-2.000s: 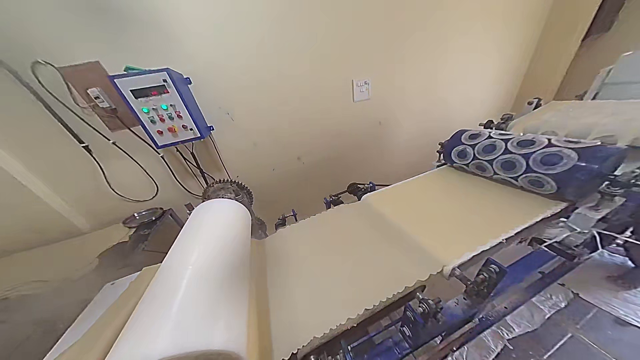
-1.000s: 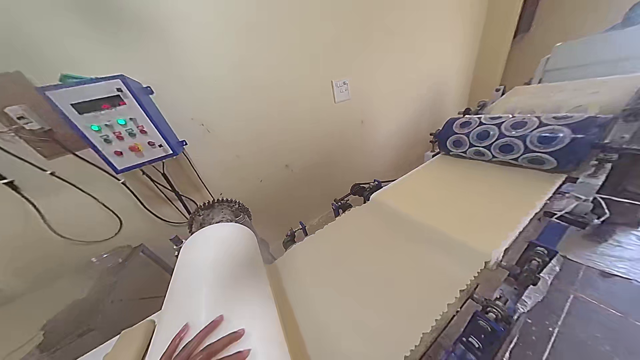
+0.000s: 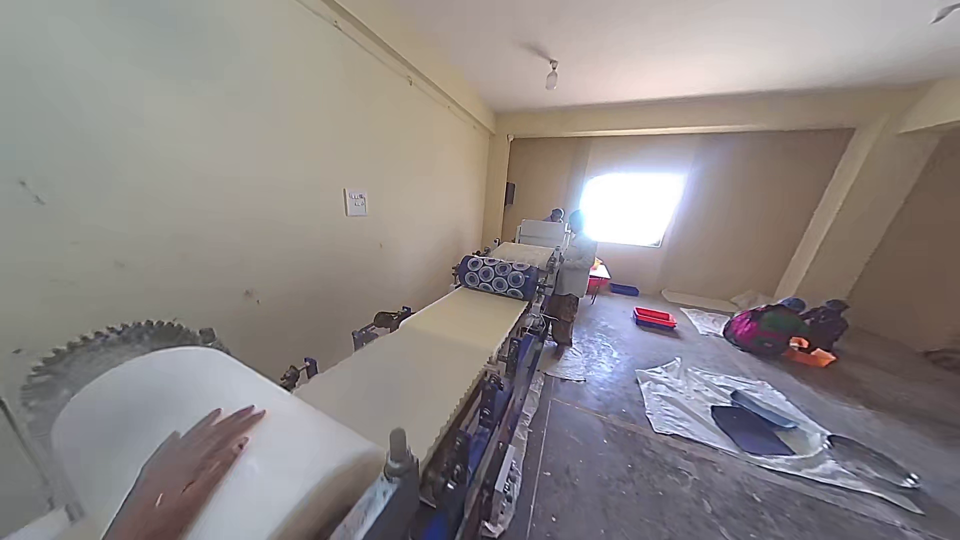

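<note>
My left hand lies palm down on the smooth white roller at lower left, its fingers pointing up and to the right; it grips nothing. My right hand is out of view. Behind the roller's far end is a toothed metal gear. A pale sheet with a jagged edge, perhaps dough, runs along the conveyor from the white roller toward a blue roller with several round rings. The lower part of the white roller is cut off by the frame.
Beside the conveyor's far end stands a person; part of another shows behind. Two people crouch at right. A white sheet with trays lies on the floor, and a red tray beyond. A metal post rises near the white roller.
Two seconds ago no hand was in view; one second ago my left hand showed at the bottom, on the white roller, where it still rests. The view has swung right and up.
</note>
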